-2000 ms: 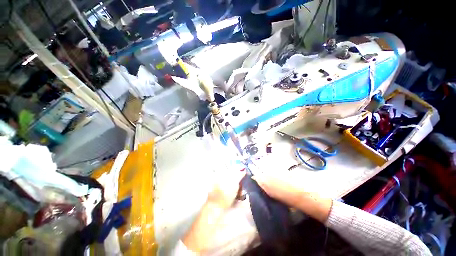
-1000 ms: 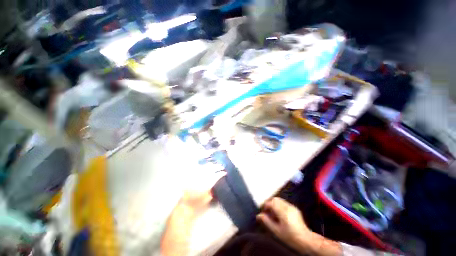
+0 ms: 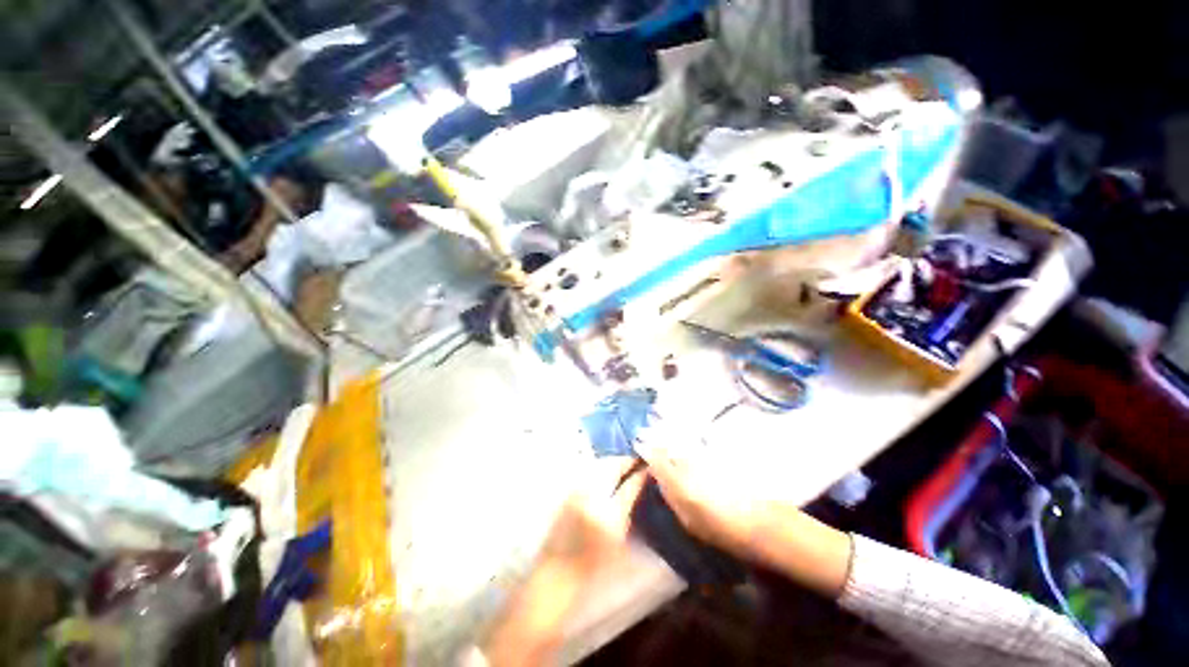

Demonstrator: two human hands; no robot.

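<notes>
The dark fabric strip (image 3: 618, 424) lies under the lit needle end of the sewing machine (image 3: 782, 209), its near part hidden by my hands. My left hand (image 3: 593, 521) is blurred and holds the strip from the left. My right hand (image 3: 691, 493) holds it from the right, close beside my left hand. The fingertips are washed out by the bright light, and the presser foot is too blurred to make out.
Blue-handled scissors (image 3: 778, 371) lie right of the needle. A yellow-edged parts tray (image 3: 941, 369) sits at the table's right edge, above a red basket (image 3: 945, 489) holding white cord. Yellow tape (image 3: 350, 502) covers the left edge, with a blue scrap (image 3: 297, 567) on it.
The view has swung back to the right. My right hand has moved from the strip's near end up beside my left hand near the needle. Less of the strip's near length shows.
</notes>
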